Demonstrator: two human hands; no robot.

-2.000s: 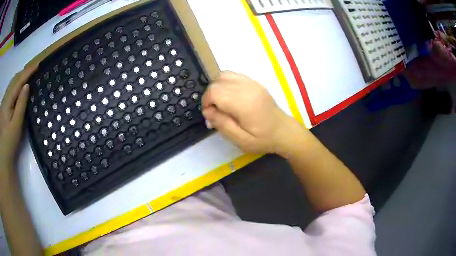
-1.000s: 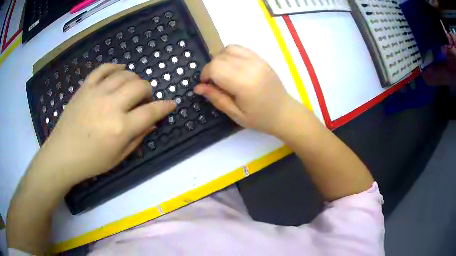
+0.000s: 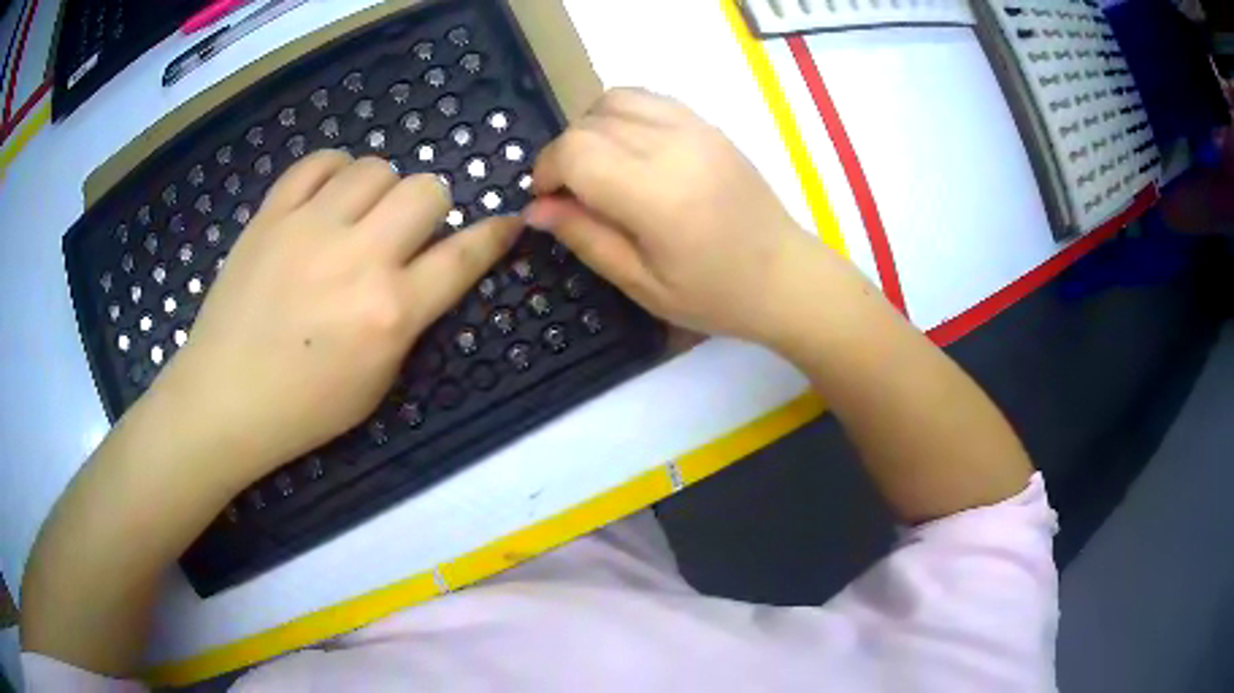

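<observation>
The near black blister tray (image 3: 406, 467) lies in front of me, with rows of seated parts (image 3: 491, 199) showing small round shiny tops. Several empty pockets (image 3: 449, 397) show near its front edge. My left hand (image 3: 332, 291) lies over the middle of the tray, its index finger reaching right to the fingertips of my right hand. My right hand (image 3: 663, 210) is over the tray's right side, thumb and index finger pinched together. Whether a small part is between the fingertips is too small and hidden to tell.
Cardboard sheet (image 3: 562, 52) shows behind the tray. A pink pen (image 3: 213, 12) and a ballpoint pen (image 3: 223, 45) lie at the back. A second black tray (image 3: 102, 61) is at the far left. Pale trays (image 3: 1083, 122) are at the right, beside red tape (image 3: 866, 203).
My left hand has come from the tray's left edge to over its middle, then its index finger moved up to my right fingertips. My right hand has moved slightly up along the right side.
</observation>
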